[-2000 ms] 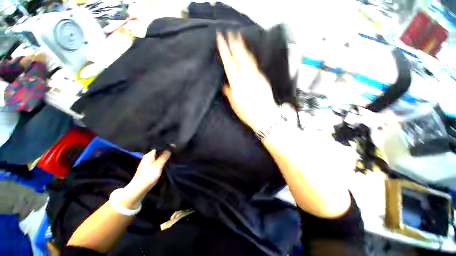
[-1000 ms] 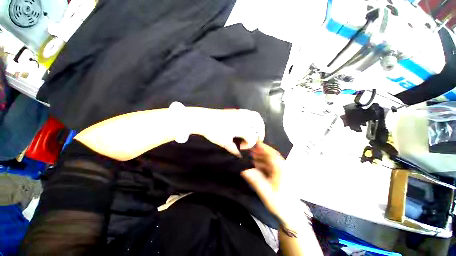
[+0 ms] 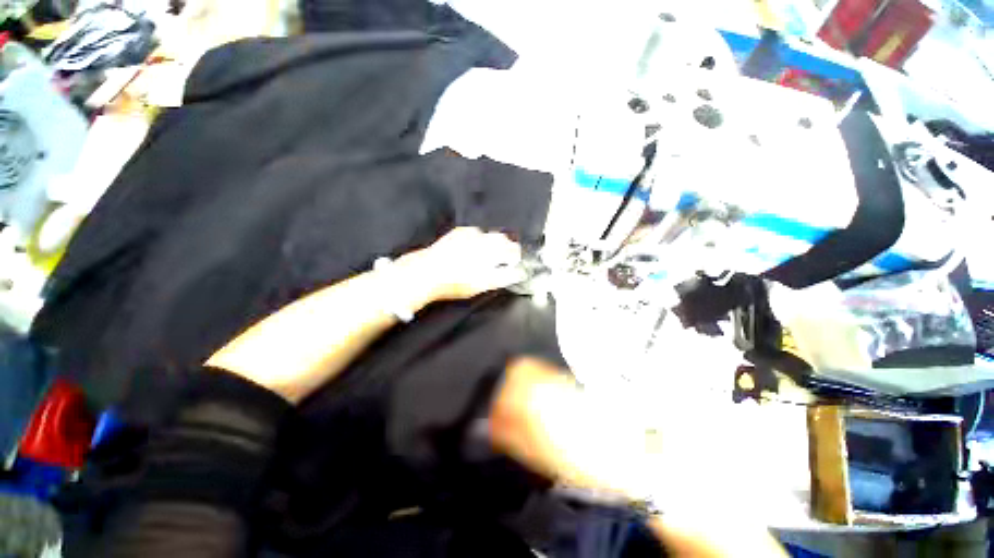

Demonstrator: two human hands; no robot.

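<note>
A large black garment piece (image 3: 294, 207) spreads over the white table and down onto my lap. My left hand (image 3: 474, 264) lies on the cloth just left of the sewing machine's needle area, fingers bent at the fabric edge; its exact hold is unclear. My right hand (image 3: 534, 414) is blurred, lower down over the cloth near the table's front, and its fingers cannot be made out. The white and blue sewing machine (image 3: 741, 164) stands right of the cloth.
Scissors with black handles (image 3: 752, 381) and black scraps (image 3: 708, 303) lie right of the needle area. An open brown-rimmed box (image 3: 831, 463) sits at the right table edge. A plastic bag (image 3: 910, 316) lies behind it. A red stool (image 3: 57, 427) is at the lower left.
My hands were together over the cloth; my left hand has moved up beside the needle area and my right hand is now apart and lower. The cloth lies closer to the machine.
</note>
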